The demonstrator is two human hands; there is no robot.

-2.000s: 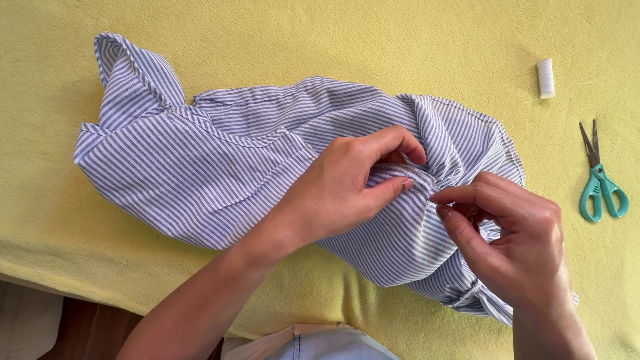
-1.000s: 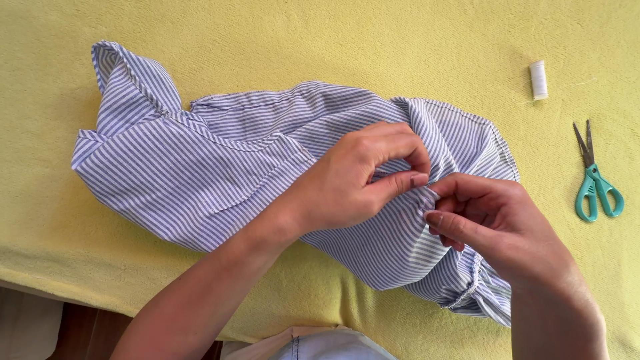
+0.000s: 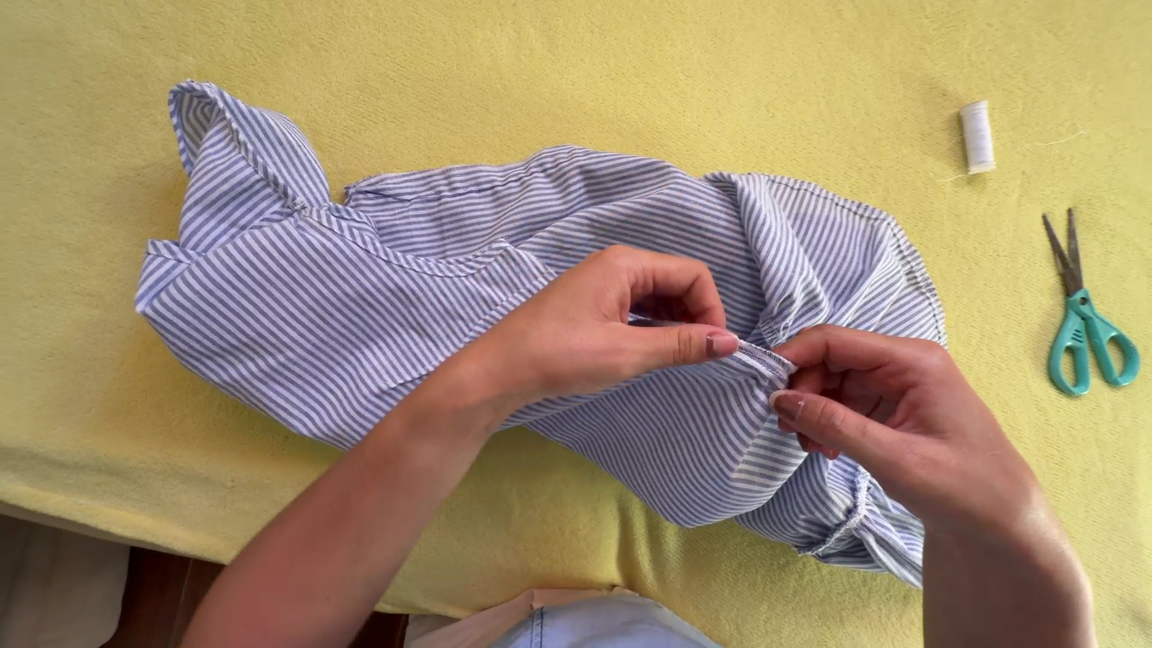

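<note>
A blue-and-white striped fabric garment (image 3: 432,270) lies bunched across the middle of the view. My left hand (image 3: 621,315) pinches a seam edge of it between thumb and fingers. Close by on the right, my right hand (image 3: 864,396) has its index finger at the end of the same raised seam, thumb slightly below. Whether a needle or thread is between those fingertips cannot be told. The seam (image 3: 765,360) shows as a short whitish ridge between the two hands.
A spool of white thread (image 3: 977,138) lies at the upper right, with a loose thread end beside it. Below it are scissors with teal handles (image 3: 1080,337), blades slightly apart. A yellow cloth (image 3: 504,72) covers the surface, and its edge runs along the lower left.
My right thumb has moved a little apart from the seam compared with the oldest frame. My left hand keeps its pinch on the garment.
</note>
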